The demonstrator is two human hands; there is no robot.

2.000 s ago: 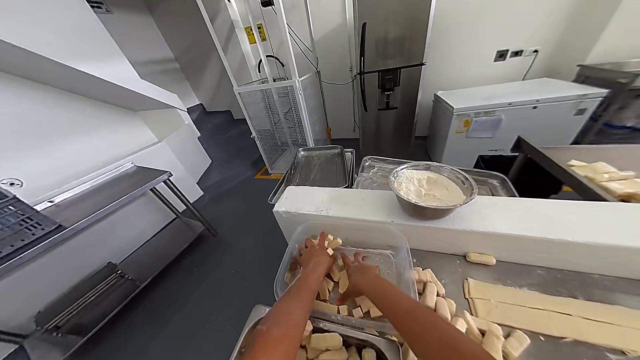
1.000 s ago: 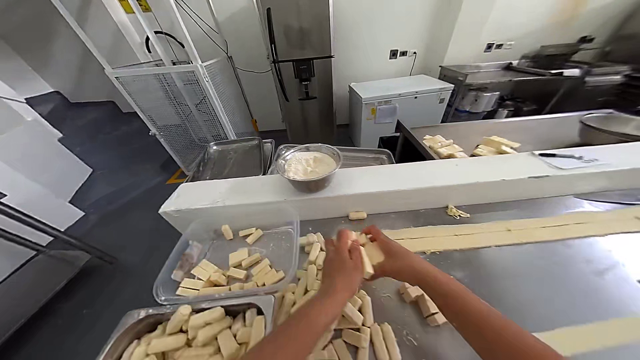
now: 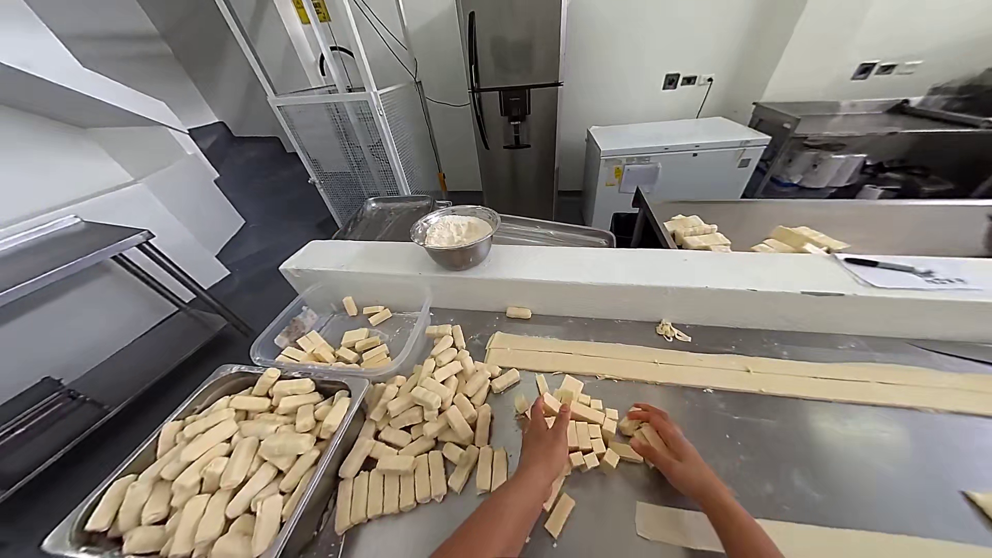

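My left hand rests with fingers spread on the left side of a heap of cheese blocks on the steel worktable. At the heap's right side my right hand curls around a few blocks. To the left lies a pile of dough-wrapped sticks, some lined up in a row. A metal pan full of wrapped sticks stands at the lower left. Behind it, a clear plastic tub contains several cheese blocks. Long dough strips stretch to the right, and another dough sheet lies near the front edge.
A white ledge runs behind the table, carrying a metal bowl of flour and a black marker on paper. Beyond it are metal trays, more cheese in a steel trough, a chest freezer and a refrigerator.
My hands have moved from the clear tub to the worktable. A heap of cheese blocks now lies between them, and fewer blocks are in the tub than before.
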